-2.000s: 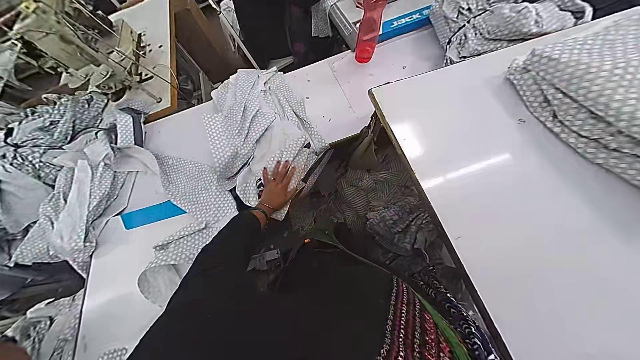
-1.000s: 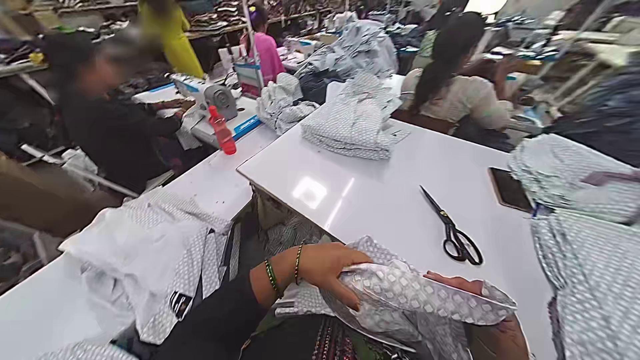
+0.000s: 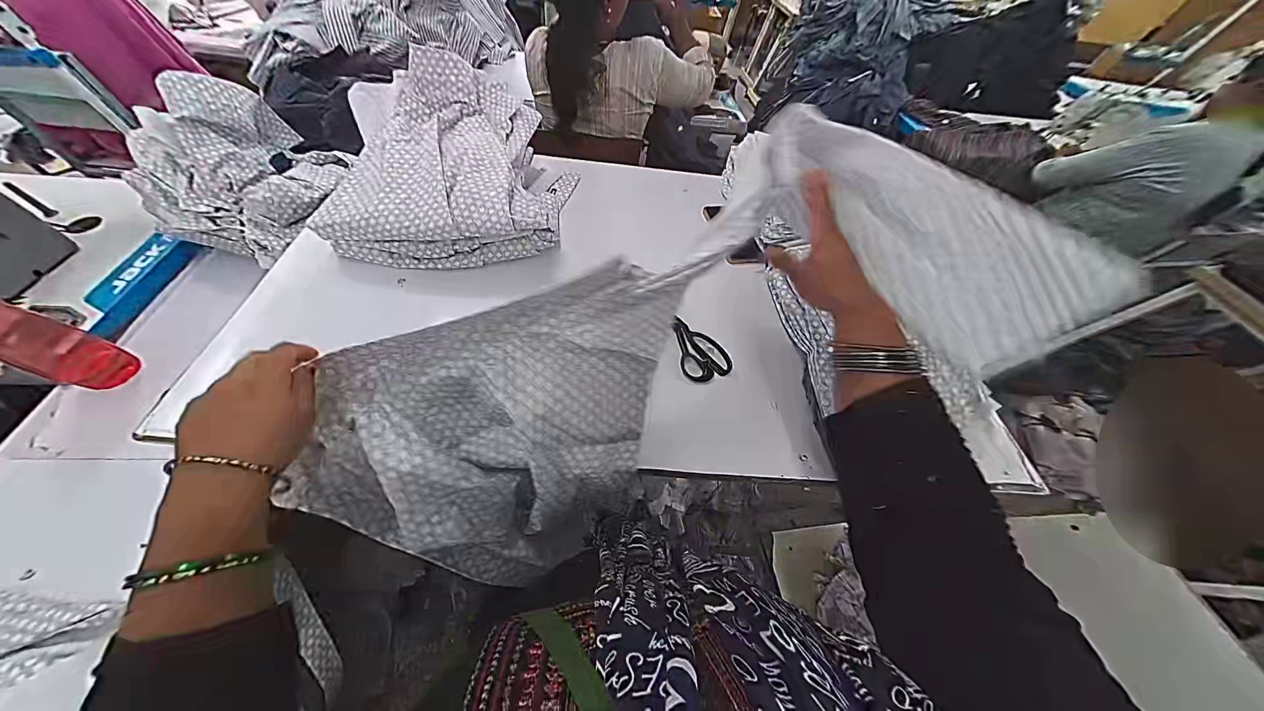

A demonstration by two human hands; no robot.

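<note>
A grey patterned fabric garment piece (image 3: 494, 405) hangs spread between my hands above the table edge. My left hand (image 3: 252, 405) pinches its upper left corner between thumb and fingers. On the right, my right hand (image 3: 834, 262) is raised at the blurred, lifted part of the cloth, thumb and fingers apart; whether it grips the cloth cannot be told. The black handles of a pair of scissors (image 3: 702, 353) show on the white table (image 3: 741, 425) between the hanging cloth and my right forearm; the blades are hidden by the cloth.
A folded stack of patterned fabric (image 3: 439, 188) lies at the table's back left, beside another heap (image 3: 237, 168). A red bottle (image 3: 64, 346) is at far left. More patterned cloth (image 3: 805, 326) and a partly hidden phone (image 3: 746, 252) lie near my right wrist. A person (image 3: 622, 74) sits beyond the table.
My hands have moved apart, and the bunched cloth is now spread out and lifted on the right. The view has turned down and to the right.
</note>
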